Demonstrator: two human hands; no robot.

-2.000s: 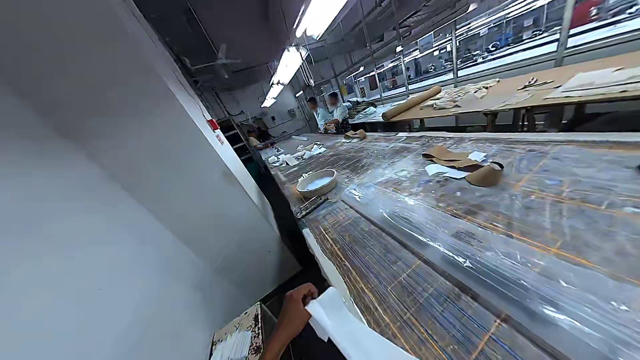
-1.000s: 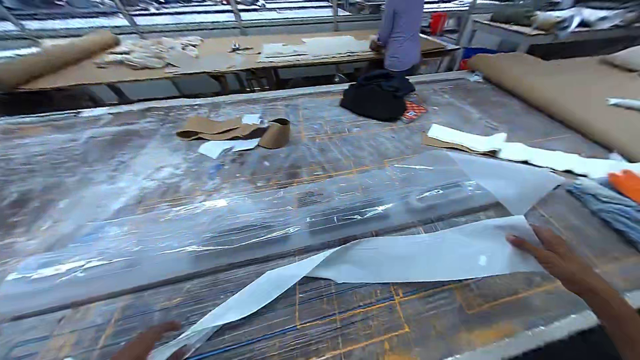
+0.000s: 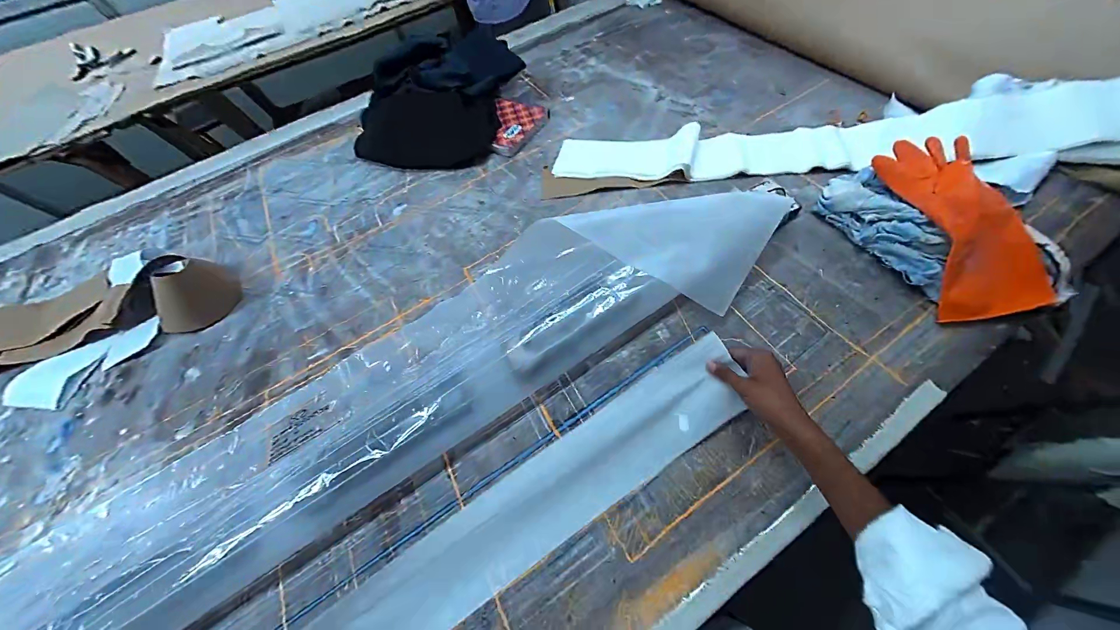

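Note:
My right hand (image 3: 754, 378) grips the far right end of a long whitish fabric strip (image 3: 560, 490), thumb on top of it. The strip lies along the near part of the marked table (image 3: 840, 341), and its lower left end runs out of the frame. My left hand is out of view. Beyond the strip lies a clear plastic sheet (image 3: 376, 420), whose right end is folded into a cloudy triangular flap (image 3: 691, 236). A thin blue line (image 3: 516, 446) runs between the sheet and the strip.
An orange rubber glove (image 3: 980, 236) rests on crumpled blue cloth (image 3: 884, 227) at right. Behind are a white fabric strip (image 3: 770, 153), black cloth (image 3: 429, 114) and a red checked item (image 3: 518, 124). A curled brown strip (image 3: 194, 293) lies at left; a second table (image 3: 52, 105) stands beyond.
The whitish strip, crumpled and partly raised a second ago, now lies flatter and straight along the table. My left hand has gone out of view. The view has turned right since two seconds ago.

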